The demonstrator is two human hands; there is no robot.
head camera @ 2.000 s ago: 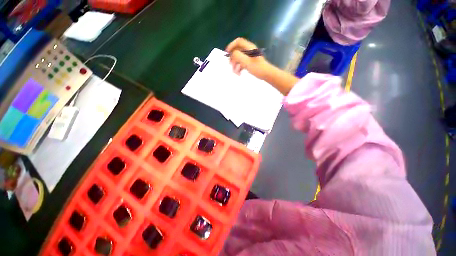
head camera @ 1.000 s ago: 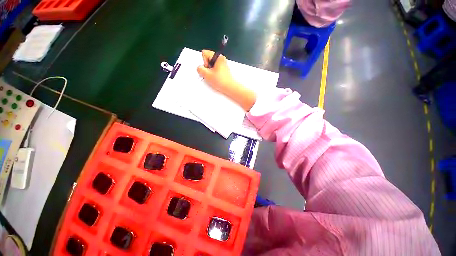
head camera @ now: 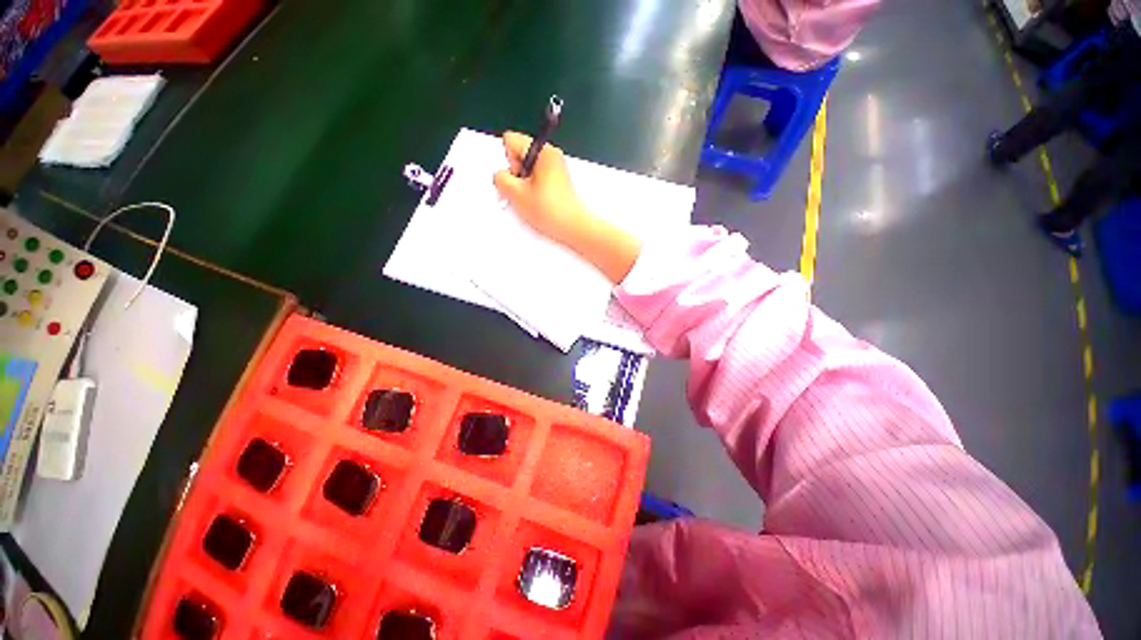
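Observation:
My right hand is shut on a dark pen, held upright and slightly tilted over the white record sheet on the clipboard. The clipboard's metal clip is at the sheet's left edge. My left hand is not in view. The red-orange compartment tray is at the bottom. Most visible pockets hold one small black square unit; the top right pocket is empty. One unit below it reflects bright light.
At the left are part of a tester, a pale pad, a white cable and loose paper. Another red-orange tray is at the top left. A person in a pink smock is by a blue stool.
Since two seconds ago the view has shifted, with the tray larger and the tester further left. My right hand has turned and the pen now stands more upright. Little has changed in the last second.

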